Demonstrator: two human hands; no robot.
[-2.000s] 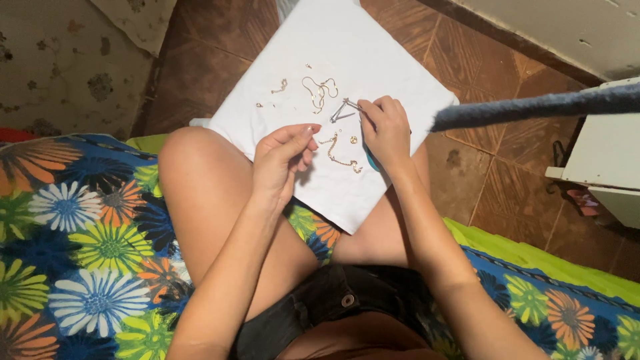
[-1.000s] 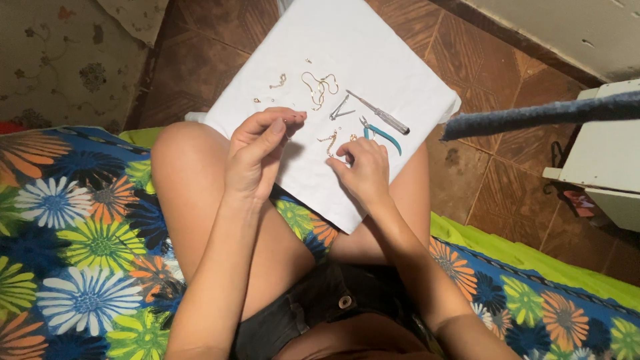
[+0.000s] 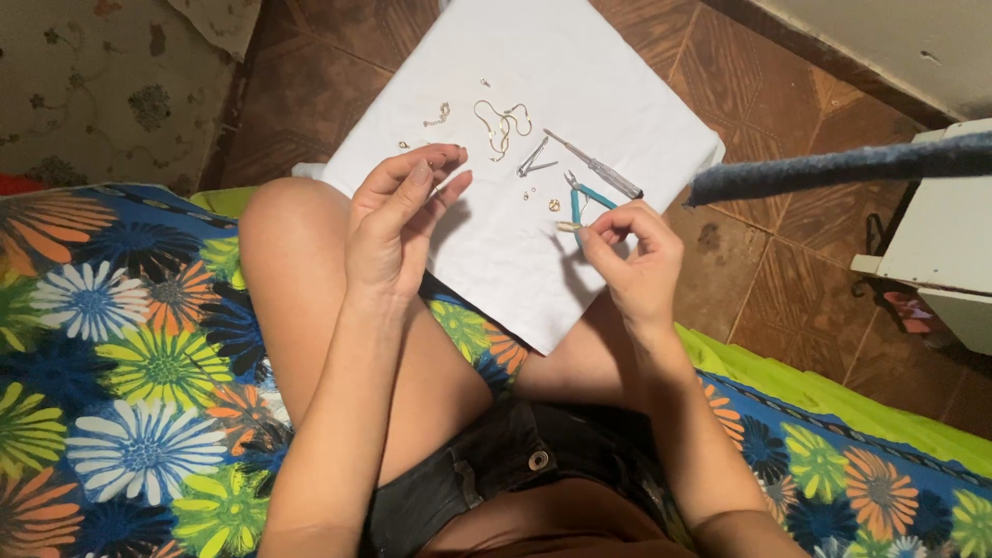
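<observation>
My right hand pinches a small gold-coloured chain between thumb and fingertips, low over the white cloth. My left hand is raised over the cloth's left part, thumb near the fingers; whether a tiny piece is between them I cannot tell. Teal-handled cutting pliers lie just beyond my right fingers. Beside them are a screwdriver with a clear handle, an unfolded nail clipper and a small gold ring-like piece. Farther up lie a gold flat chain necklace and a short chain.
Tiny findings lie near my left fingers, and another at the cloth's upper part. A fuzzy blue-grey cord or bar reaches in from the right. A white piece of furniture stands on the tiled floor. Floral bedding lies under my legs.
Two seconds ago my right hand was at the nail clipper; one second ago it was down on the cloth by the chain. Now it has lifted the chain, and the pliers and screwdriver show on the cloth.
</observation>
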